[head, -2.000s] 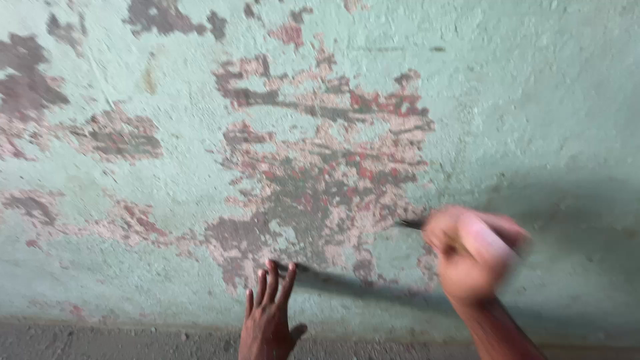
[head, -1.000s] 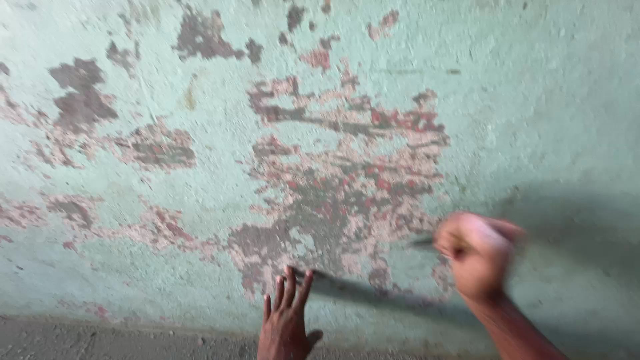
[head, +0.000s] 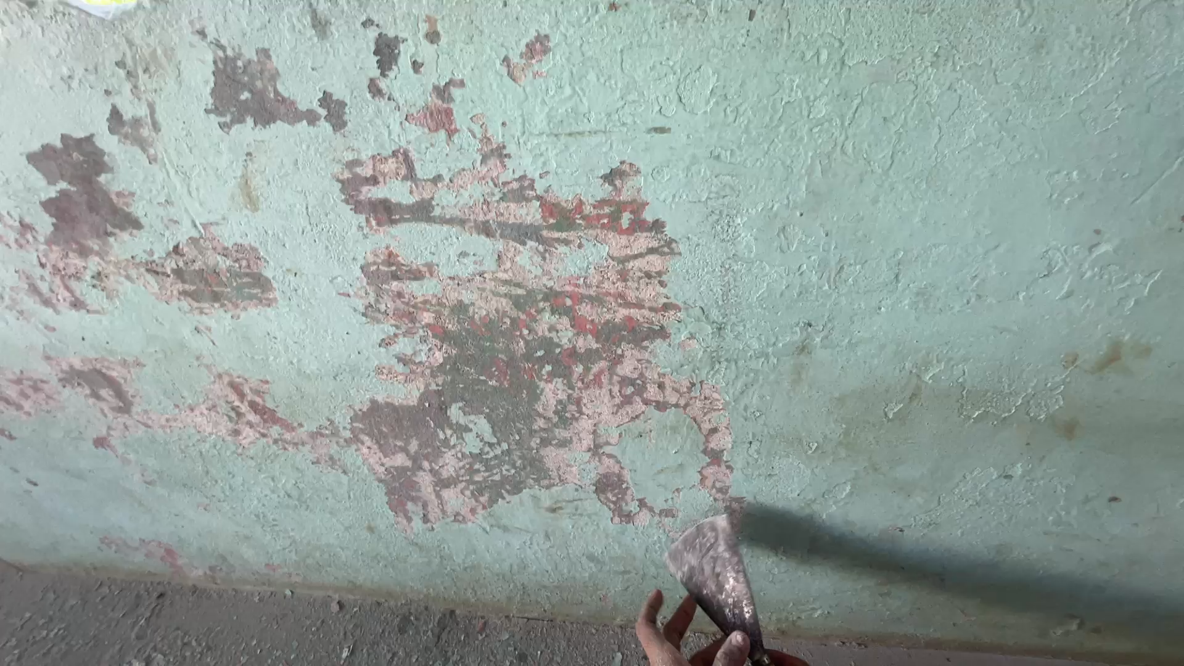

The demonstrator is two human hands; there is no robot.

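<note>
A metal paint scraper stands blade up against the lower wall, its broad dusty blade tilted up and left. Fingers and a thumb surround its lower end at the bottom edge. The skin right of the handle looks like my right hand gripping it, largely cut off by the frame. Two raised fingers show left of the blade; which hand they belong to is unclear. Above lies a large scraped patch on the green painted wall, showing grey, pink and red layers.
Smaller bare patches mark the wall to the left. A rough grey ledge or floor with loose flakes runs along the wall's foot. A dark shadow falls across the lower right wall. A pale and yellow thing shows at the top left.
The scraper has moved down from the patch's right side to the bottom edge. The left hand no longer rests spread below the patch. A curved scraped strip now shows at the patch's lower right.
</note>
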